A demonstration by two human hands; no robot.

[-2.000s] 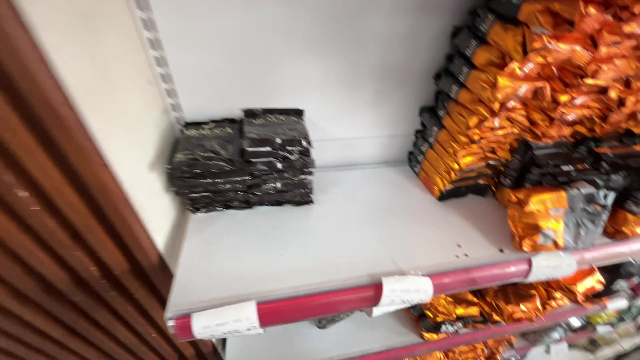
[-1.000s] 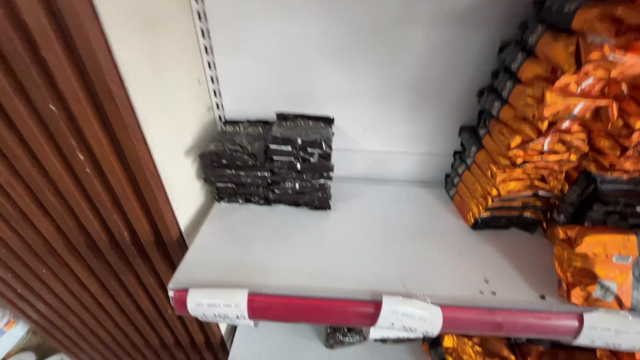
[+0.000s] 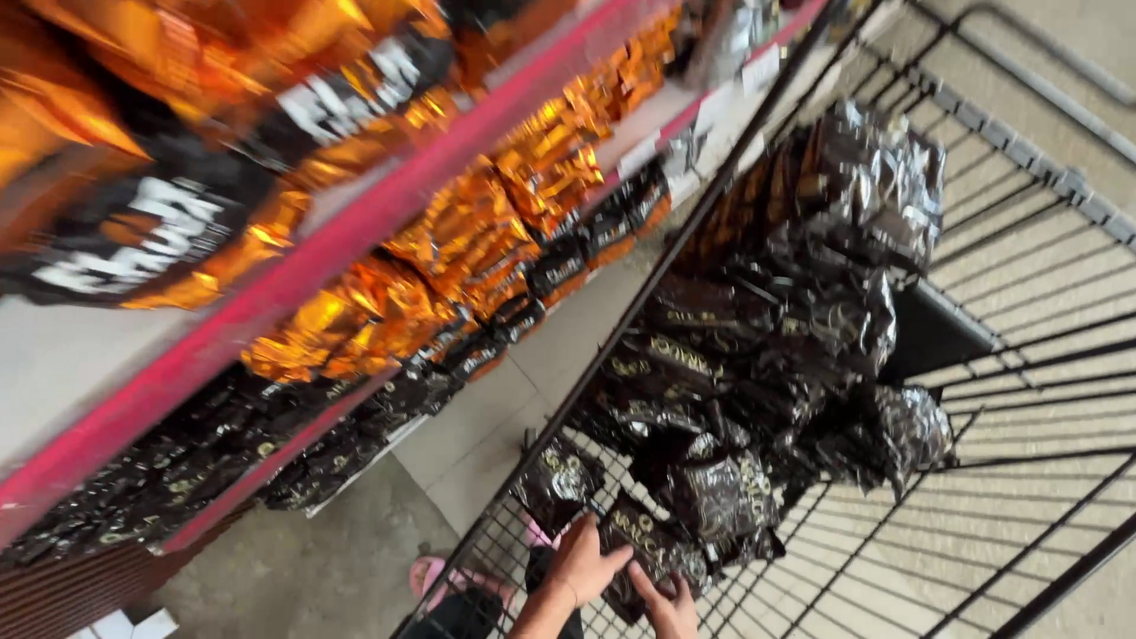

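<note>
A black wire shopping cart (image 3: 887, 550) holds many shiny dark brown foil packets (image 3: 723, 493). Low in the cart, my left hand (image 3: 581, 564) reaches in from the bottom of the view, its fingers at the left side of a dark foil packet (image 3: 641, 537). Beside it, my right hand (image 3: 664, 603) has its fingers over the lower right part of that same packet. Both thumbs or index fingers come close together on the packet's face. Whether either hand grips it firmly is unclear, as the fingertips are partly hidden.
Left of the cart, store shelves with a red edge strip (image 3: 293, 266) carry orange foil packets (image 3: 355, 311) and, lower down, more dark packets (image 3: 195, 461). Slatted brown paneling (image 3: 80, 586) stands at lower left. Pink footwear (image 3: 428, 575) shows on the floor below the cart.
The view has swung far from the shelf with a small dark stack to the cart. Both my hands, unseen in the earlier frames, are now at a packet in the cart.
</note>
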